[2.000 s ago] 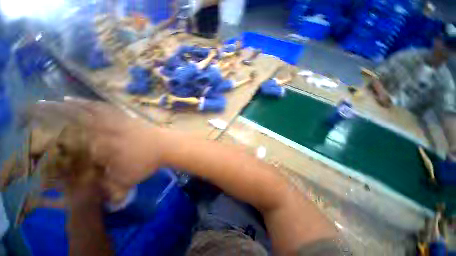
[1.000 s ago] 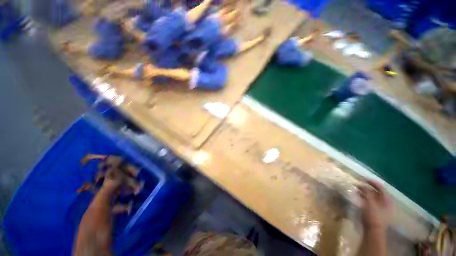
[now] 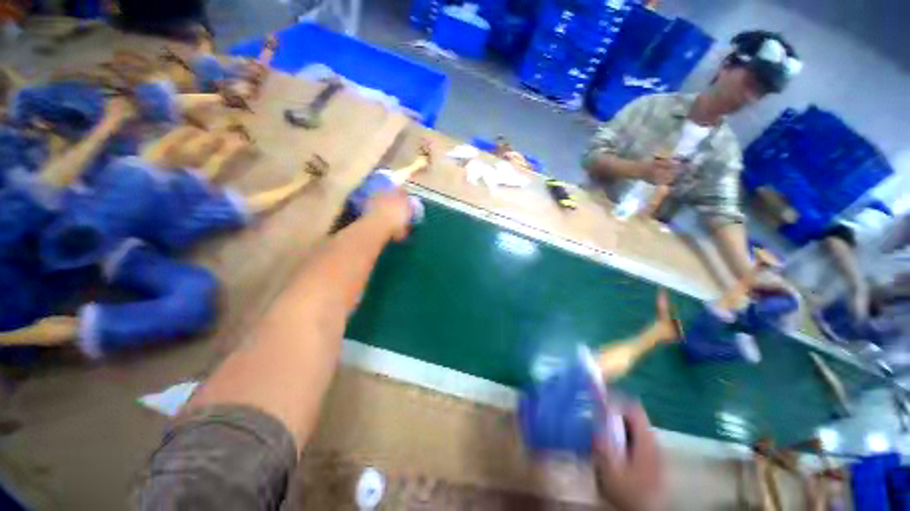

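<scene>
My left hand (image 3: 391, 212) reaches to the far left end of the green belt and grips a blue shorts piece (image 3: 365, 190) with a tan leg (image 3: 411, 165) joined to it. My right hand (image 3: 631, 461), blurred, is at the near belt edge and grips the pale cuff side of another blue shorts piece (image 3: 557, 404). A tan leg (image 3: 639, 344) shows beyond that piece, pointing away to the right.
Blue shorts pieces with legs (image 3: 150, 299) are piled at left. Across the green belt (image 3: 459, 299), a person (image 3: 688, 150) handles pieces near a yellow-and-black tool (image 3: 561, 194). A blue bin (image 3: 349, 70) stands behind. White bits (image 3: 369, 487) lie on the near bench.
My left hand has left the blue tub of loose legs and moved to the belt's far end. My right hand, seen over the near bench before, now holds a shorts piece. The view has turned right.
</scene>
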